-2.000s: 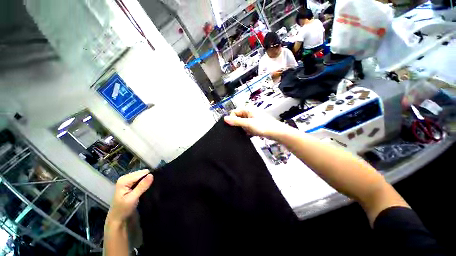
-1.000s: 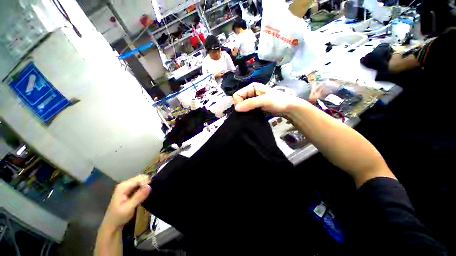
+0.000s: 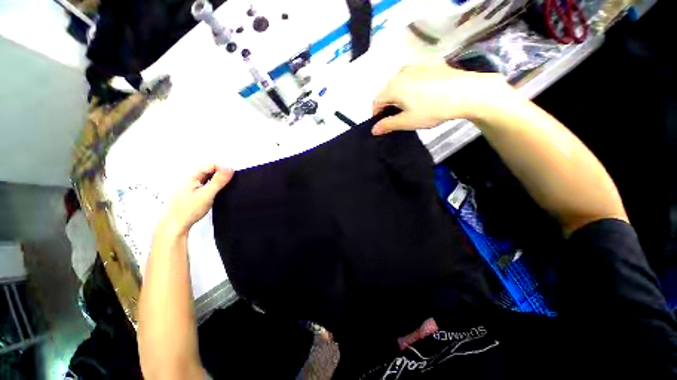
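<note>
A black garment piece [image 3: 319, 215] is stretched wide between my hands, over the table's front edge and down towards my lap. My left hand [image 3: 199, 194] pinches its upper left corner. My right hand [image 3: 416, 100] grips its upper right corner. A short narrow black strip [image 3: 345, 119] shows just left of my right hand, beside the garment's top edge. The white sewing machine [image 3: 297, 44] stands just beyond the garment. Its presser foot and needle area [image 3: 303, 110] is in front of the garment's top edge, apart from the cloth.
The white table [image 3: 159, 159] has a worn brown left edge. Red-handled scissors [image 3: 566, 21] and a clear plastic bag [image 3: 519, 48] lie at the upper right. A blue mesh crate [image 3: 512, 271] is below the table on the right. Dark fabric [image 3: 148, 33] lies behind the machine.
The view has tilted down to the table and machine. The garment, held up before the room earlier, is now lower, over the table's edge. Both hands keep hold of its corners.
</note>
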